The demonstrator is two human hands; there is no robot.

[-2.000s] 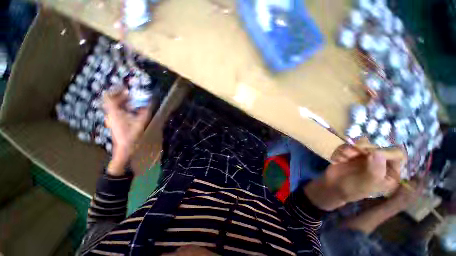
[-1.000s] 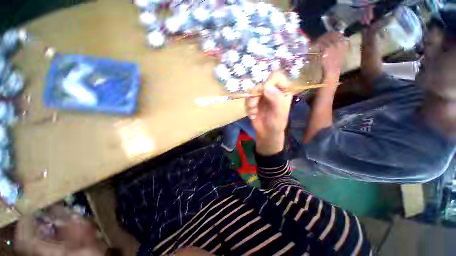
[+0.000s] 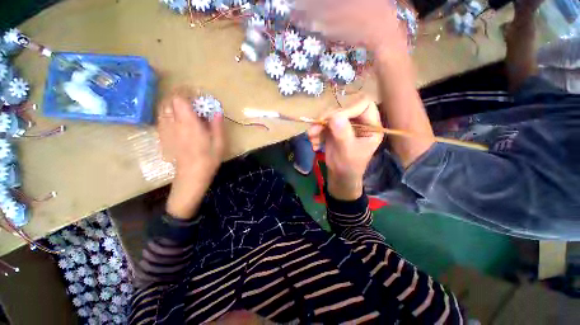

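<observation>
My left hand (image 3: 189,138) holds a small motor (image 3: 207,106) at its fingertips just above the bench, white gear facing up, with a dark lead wire trailing to the right. My right hand (image 3: 348,141) grips a long thin brush (image 3: 299,119) like a pen. Its white tip points left, a short way right of the motor and apart from it. The blue grease tub (image 3: 150,95) stands on the bench left of my left hand, with a white lump inside.
Loose motors with wires lie in a pile (image 3: 299,60) at the top and in another (image 3: 13,146) at the left edge. A carton of motors (image 3: 95,273) is below the bench edge. Another person's arm (image 3: 407,108) reaches over the top pile. A pale striped patch (image 3: 151,155) is on the bench.
My left hand has come up from the lower left, near the carton, to the bench beside the tub, with a motor. The other person's arm has moved over the motor pile. My right hand still holds the brush.
</observation>
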